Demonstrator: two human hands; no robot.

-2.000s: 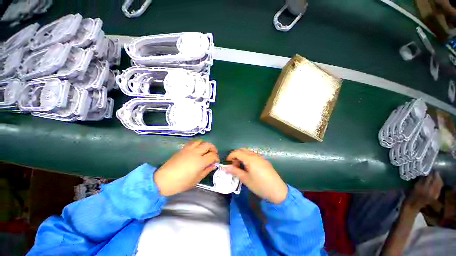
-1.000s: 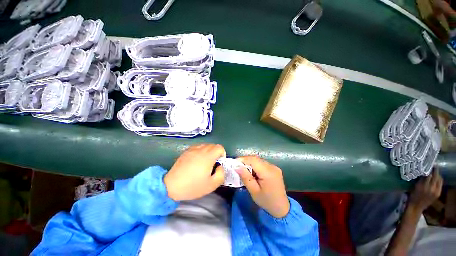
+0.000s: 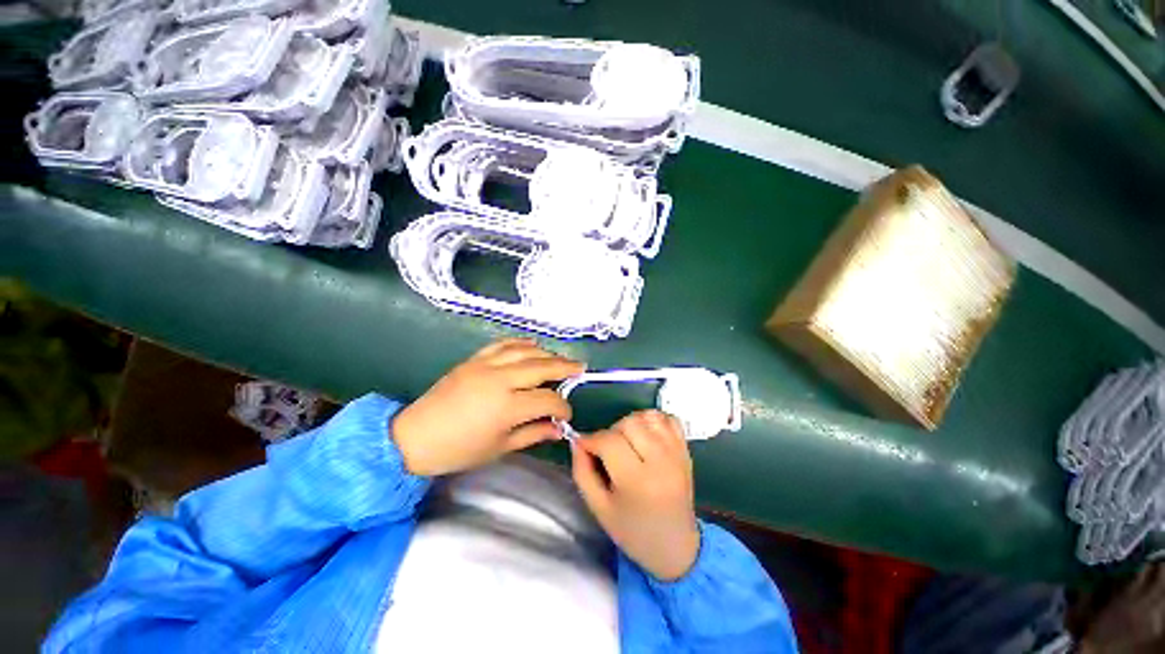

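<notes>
A white plastic frame (image 3: 699, 403) with a solid round end lies at the bench edge, its disc end to the right. My left hand (image 3: 492, 406) holds the frame's left end between fingers and thumb. My right hand (image 3: 639, 486) is just below the frame, thumb and fingertips pinched together near the left fingertips. A small pale bit shows between the fingertips; whether it is a separate part or the frame's edge I cannot tell. Three short nested stacks of frames (image 3: 581, 284) lie directly ahead of my hands.
An open brown carton (image 3: 901, 294) with tightly packed pale contents stands right of the stacks. Larger frame piles (image 3: 224, 160) lie at left. A neighbour's frame stack (image 3: 1118, 460) is at far right. A loose frame (image 3: 981, 86) lies on the far belt. White parts (image 3: 275, 409) show below the bench.
The view has turned, shifting stacks and carton to the right. The frame, earlier gripped at its disc by both hands, now extends right of my left hand; my right hand has moved to its left end.
</notes>
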